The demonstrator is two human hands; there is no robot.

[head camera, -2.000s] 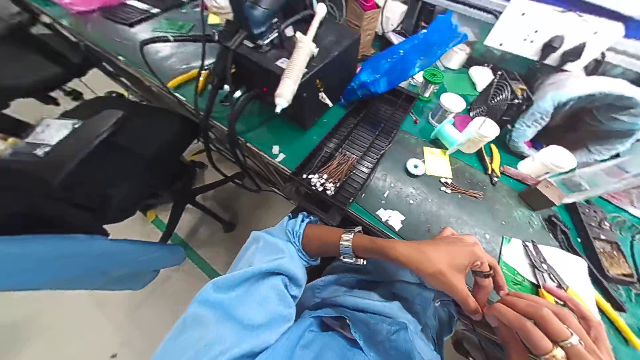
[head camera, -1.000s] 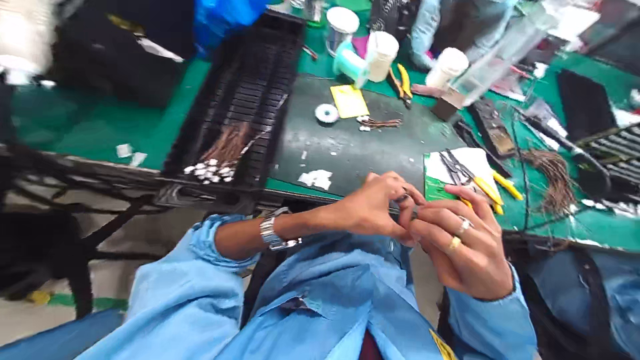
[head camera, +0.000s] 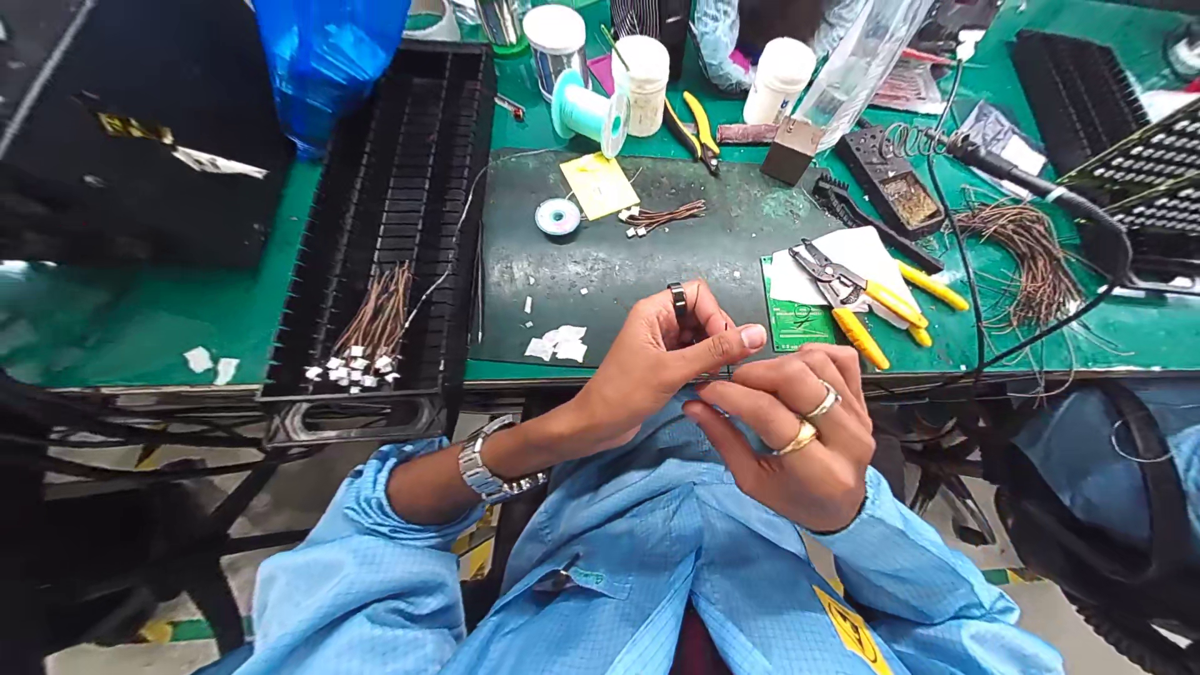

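Observation:
My left hand and my right hand meet over the bench's front edge, fingers pinched on thin dark wire, mostly hidden by the fingers. Just right of them, wire strippers with yellow handles lie on white paper and a green circuit board. Beyond my hands, a small bundle of brown wires with white connectors lies on the dark mat, beside a small solder spool and a yellow note. White scraps lie near the mat's front edge.
On the left stands a black slotted rack holding brown wires with white connectors. Behind the mat are white bottles, a teal spool and yellow-handled cutters. A soldering iron holder and loose brown wires lie right. Another person's sleeve shows behind.
The view has swung to the right and down over the bench. My hands stay together with fingers pinched; in the earliest frame they were close beside the strippers.

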